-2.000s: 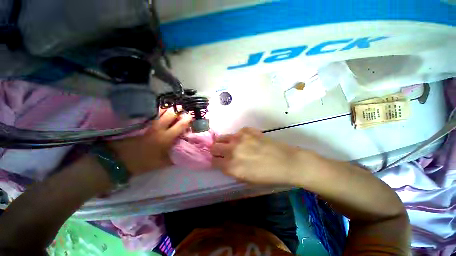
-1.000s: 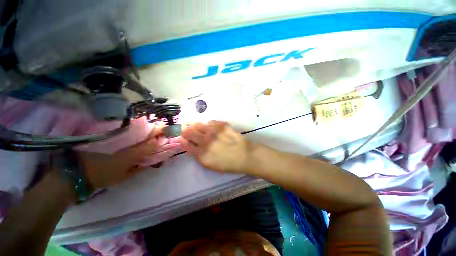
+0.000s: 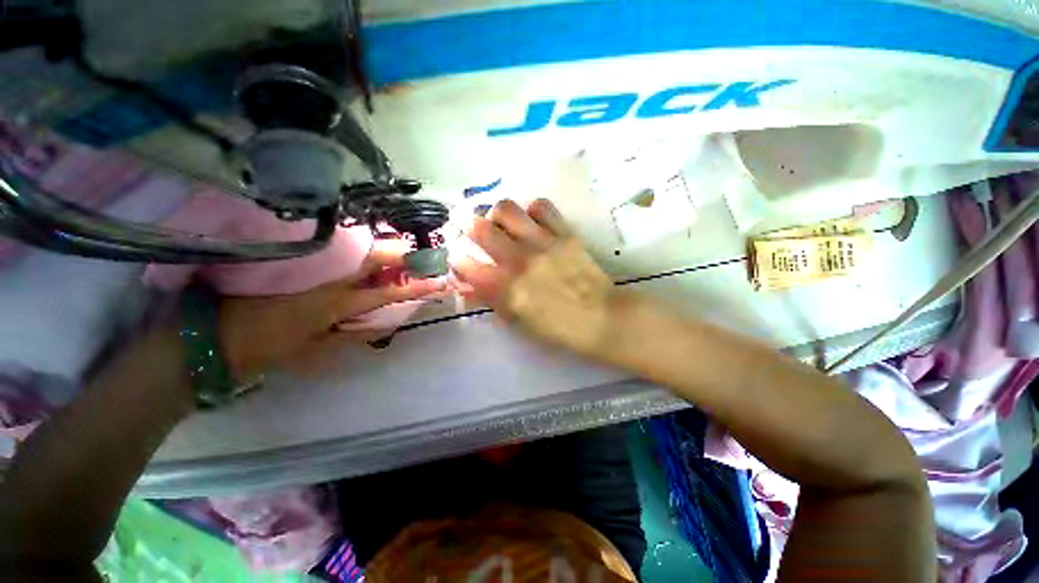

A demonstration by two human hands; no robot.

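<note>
A pink fabric piece [image 3: 279, 264] lies on the machine bed at the left, partly behind my left hand and a dark curved bar. My left hand [image 3: 313, 319] holds it, fingers stretched towards the bright needle area. My right hand [image 3: 547, 273] is right of the small grey knob [image 3: 425, 263], fingers bent, thumb side at the bright spot. Glare and blur hide whether it grips the fabric. The dark coiled metal part [image 3: 412, 216] sits just above the knob. The fingertips and presser foot are mostly hidden.
The white sewing machine head [image 3: 638, 57] with a blue stripe spans the top. A beige label [image 3: 809, 257] and a pale patch [image 3: 653, 214] lie on the bed. A cable [image 3: 934, 285] crosses the right side. Pink-lilac fabric [image 3: 957, 456] hangs at the right.
Since one second ago, my right hand has moved up beside the knob and its fingers have lifted. More pink fabric shows left of the needle than two seconds ago. The camera view has shifted.
</note>
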